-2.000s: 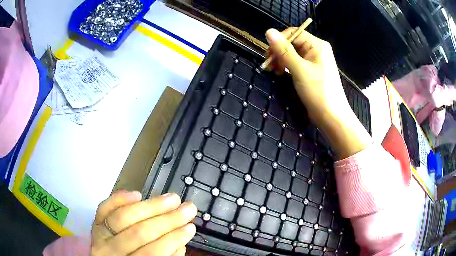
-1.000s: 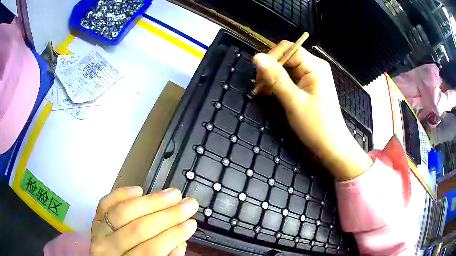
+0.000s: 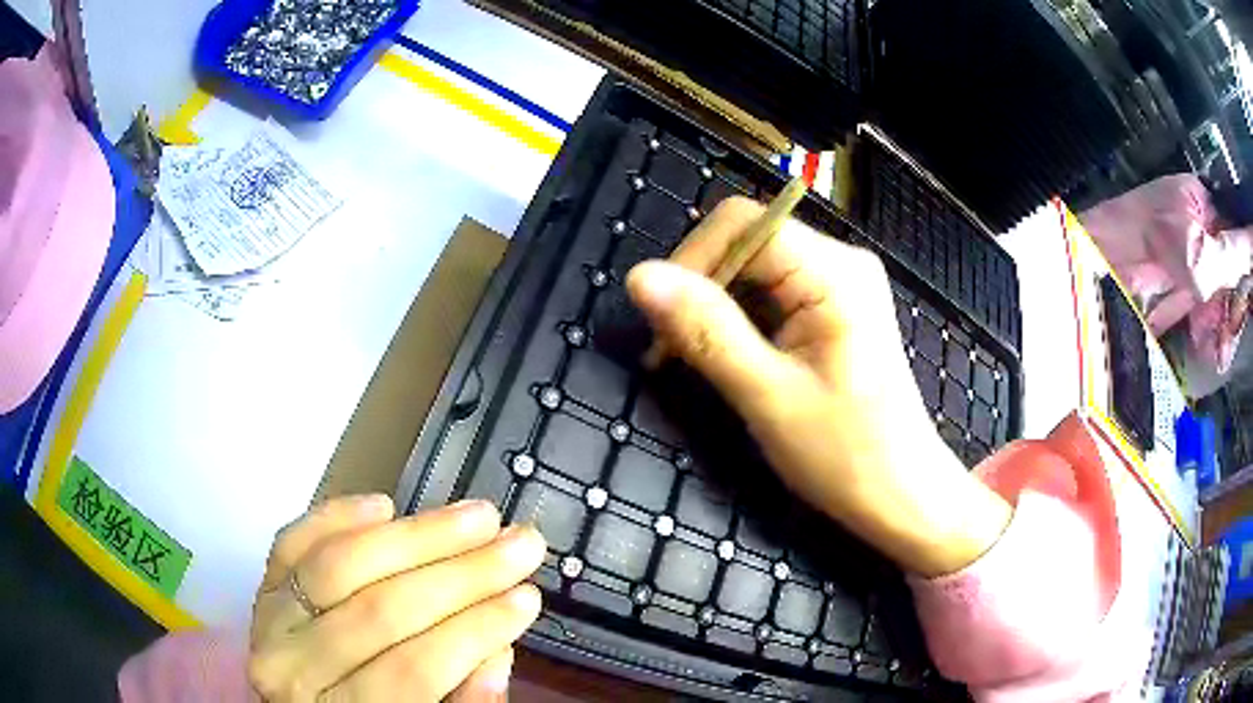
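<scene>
A black blister tray (image 3: 570, 446) with a grid of rounded squares lies tilted across the middle, with small silver metal parts (image 3: 596, 497) at the grid crossings. My right hand (image 3: 811, 371) holds a thin tan pointed tool (image 3: 760, 234) like a pen over the tray's upper left part. The tool's tip is low near a crossing; whether it touches a part cannot be told. My left hand (image 3: 399, 604), with a ring on one finger, lies with its fingertips on the tray's near left corner.
A blue bin (image 3: 315, 99) of loose silver parts and white paper slips (image 3: 242, 201) are at upper left. A green label (image 3: 118, 527) is at left. Cardboard (image 3: 412, 371) shows under the tray. A tall black tray stack (image 3: 962, 96) stands behind. A person's pink sleeve (image 3: 1154, 247) is at right.
My right hand has moved with the tool down along the tray towards me and slightly left. A red, white and blue patch now shows behind the tray. My left hand has barely moved.
</scene>
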